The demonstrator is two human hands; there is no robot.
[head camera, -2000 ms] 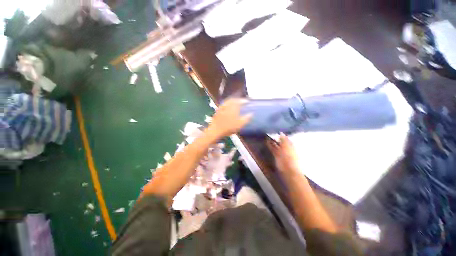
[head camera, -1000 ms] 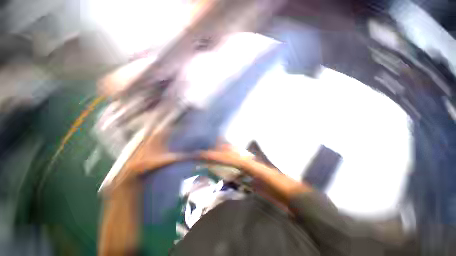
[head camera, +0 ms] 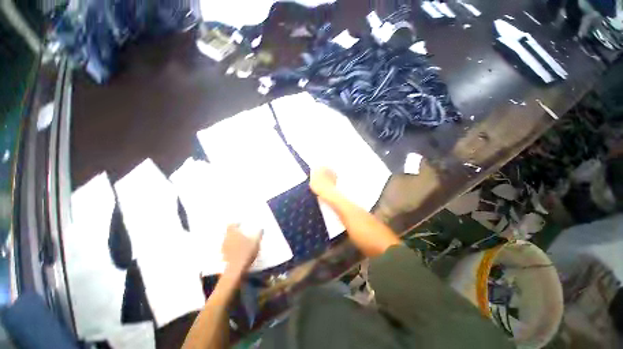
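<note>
White marker paper pieces point(head camera: 253, 153) lie over cut panel stacks on the dark table. A navy panel with small pale motifs point(head camera: 299, 217) shows between the papers, near the table's front edge. My left hand point(head camera: 241, 247) is on the white paper at the left of this navy patch, fingers bent; whether it grips is unclear. My right hand point(head camera: 324, 183) is at the top right of the navy patch, by the edge of a large paper-topped panel point(head camera: 341, 146); its fingertips are partly hidden. Long narrow paper-topped panels point(head camera: 147, 232) lie at the left.
A heap of navy fabric offcuts point(head camera: 382, 88) lies beyond the panels. A small white ticket point(head camera: 412, 163) lies near the table edge. A white bucket with a yellow-orange rim point(head camera: 486, 279) stands on the scrap-strewn floor at the right. Metal rails point(head camera: 60, 204) run along the left.
The view has swung round to the panels and offcut heap. The blue-grey roll, under my hands two seconds ago, is no longer at them. My hands are now apart over the paper-topped panels.
</note>
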